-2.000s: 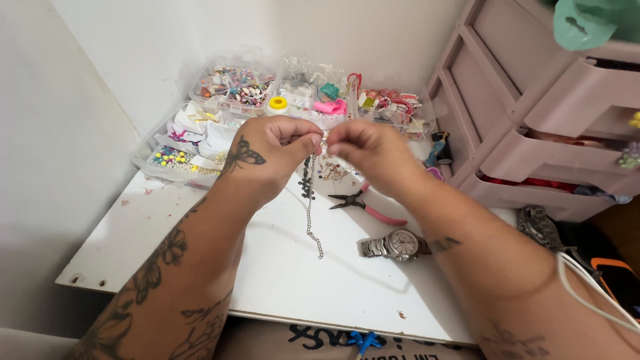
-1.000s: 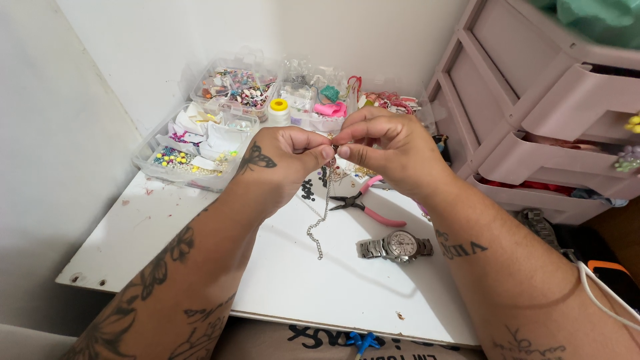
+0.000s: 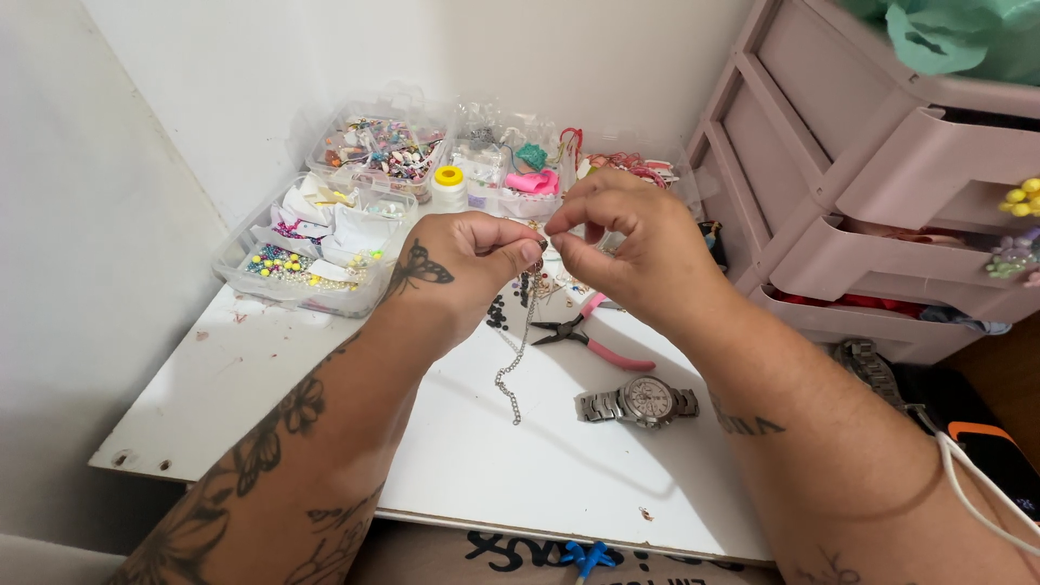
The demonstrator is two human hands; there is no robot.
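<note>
My left hand [image 3: 479, 252] pinches a small dark piece between thumb and index finger, and a thin silver chain [image 3: 513, 366] hangs below it down to the white board. My right hand [image 3: 621, 240] is just to the right, its thumb and index fingertips nearly together beside that piece; whether they hold something fine I cannot tell. Black beads [image 3: 496, 312] lie below my left fingers. Pliers with pink handles [image 3: 609, 351] rest under my right hand, their jaws pointing left. Nearer me lies a metal wristwatch [image 3: 647, 402].
Clear plastic boxes of beads [image 3: 305, 301] and of cords and small parts [image 3: 496, 195] stand at the back, with a white thread spool with a yellow top [image 3: 448, 188] among them. A pink plastic drawer unit [image 3: 910, 187] is at the right. The white board's front edge [image 3: 569, 532] is near me.
My hands were together at the fingertips one second ago; now my right fingers are slightly apart from my left. The chain still hangs below my left hand.
</note>
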